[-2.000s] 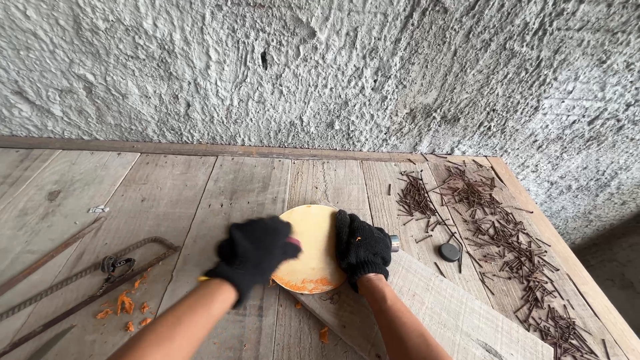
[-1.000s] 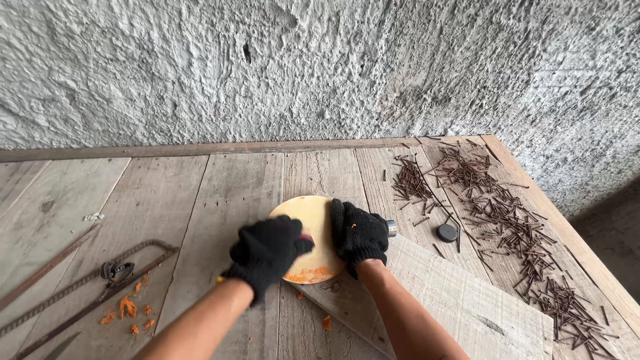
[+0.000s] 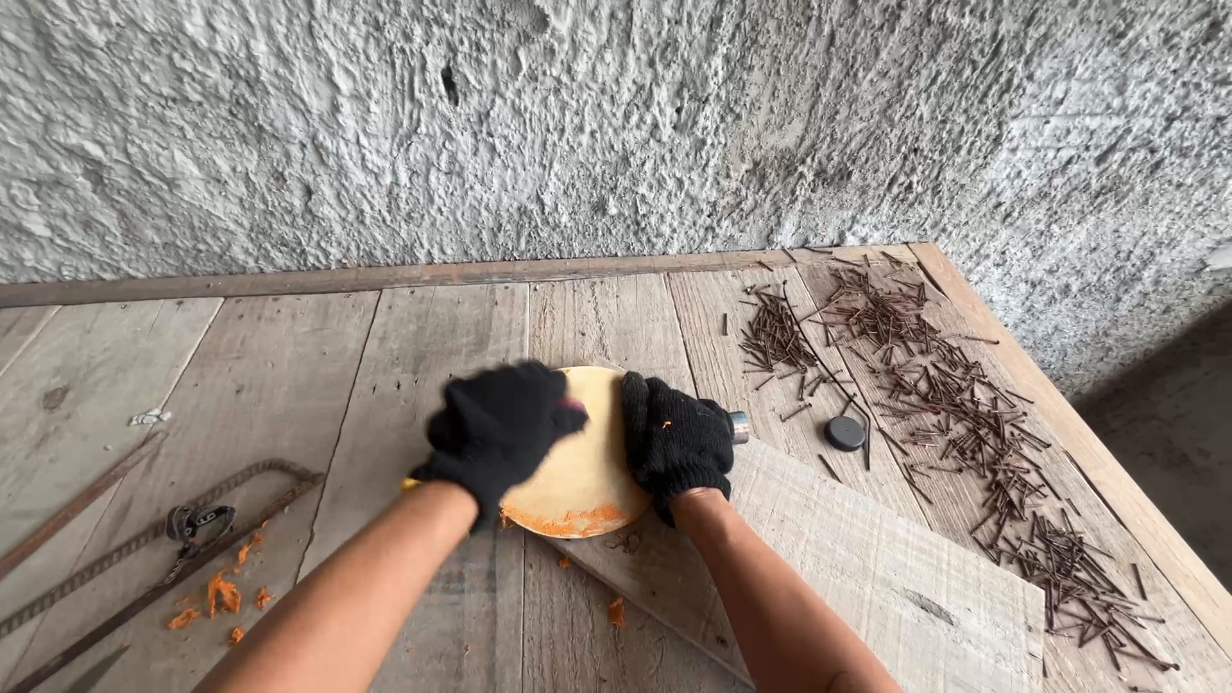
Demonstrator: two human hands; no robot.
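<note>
A round, pale yellow disc point(image 3: 577, 462) with orange residue along its lower edge lies between my hands, partly over a loose wooden board. My right hand point(image 3: 679, 438), in a black knit glove, grips the disc's right side; a short metal cylinder point(image 3: 739, 427) sticks out beyond that hand. Over the disc's left side is my left hand point(image 3: 505, 428), gloved too and blurred, closed around a small object. Only a reddish bit of that object shows near the thumb, so its kind cannot be told.
Rusty nails point(image 3: 962, 414) are strewn along the right side near a black round cap point(image 3: 844, 433). The loose board point(image 3: 866, 568) lies at lower right. Bent rebar point(image 3: 241, 472), a metal rod point(image 3: 77, 505) and orange scraps point(image 3: 223, 592) lie at left. A rough wall point(image 3: 577, 125) rises behind.
My left hand has shifted about over the left part of the disc, blurred in each frame. My right hand stays on the disc's right side.
</note>
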